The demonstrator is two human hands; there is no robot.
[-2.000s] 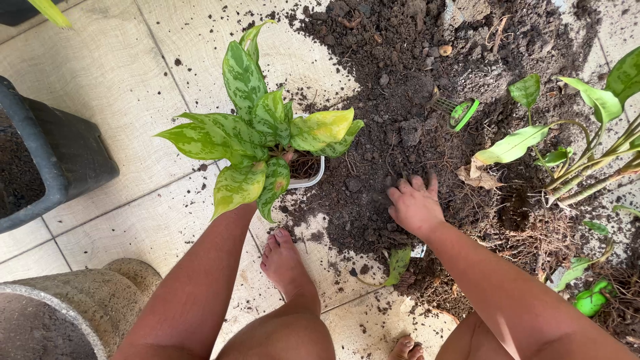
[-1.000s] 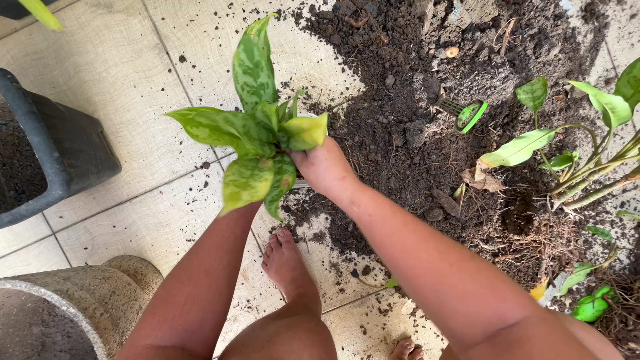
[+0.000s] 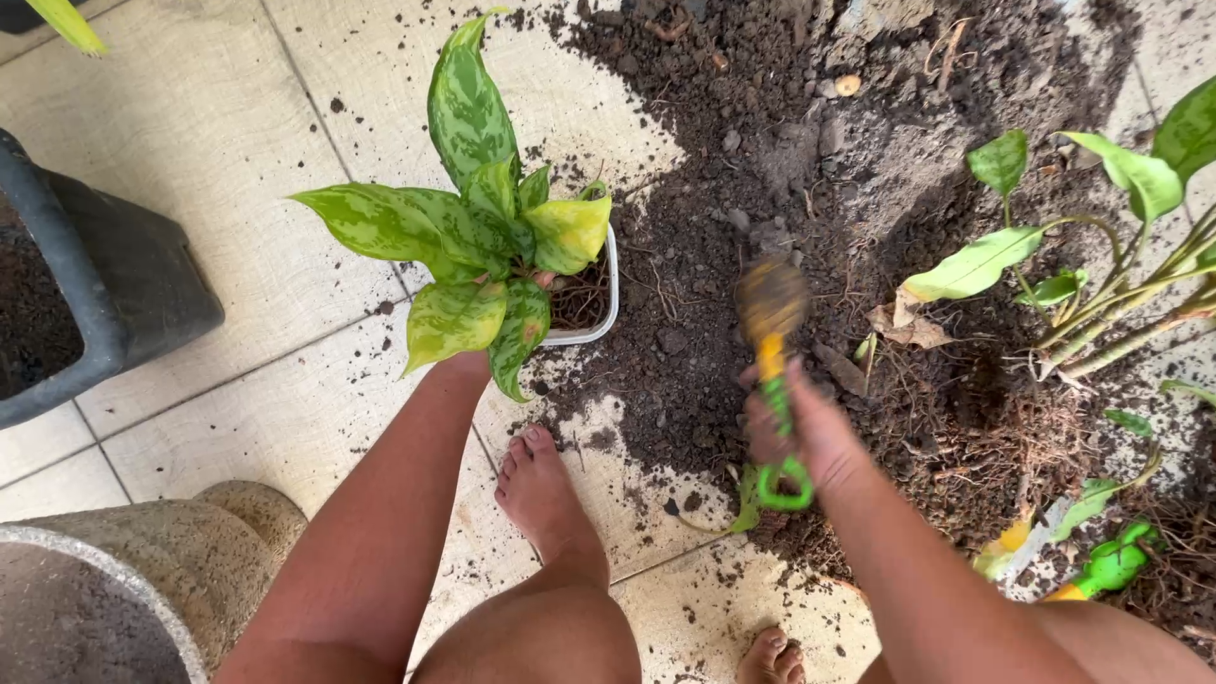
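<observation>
A leafy variegated plant (image 3: 475, 237) stands in a white square plastic pot (image 3: 613, 285) on the tiled floor. My left arm reaches up to the pot, and the leaves hide my left hand, so its grip does not show. My right hand (image 3: 803, 423), blurred by motion, is closed around the green handle of a yellow-and-green hand trowel (image 3: 771, 313). The trowel's soil-coated blade points away from me, over the heap of dark soil (image 3: 703, 218), to the right of the pot.
Left lie a dark plastic planter (image 3: 142, 266) and a rough grey pot (image 3: 142, 560). At right are an uprooted plant (image 3: 1121, 285) with bare stems, a root mass (image 3: 959, 456) and another green-and-yellow tool (image 3: 1111, 562). My bare feet (image 3: 541, 494) are near the soil's edge.
My right hand was at the plant's base one second ago; it has moved right, to the soil, and now holds the trowel. The pot's rim shows again.
</observation>
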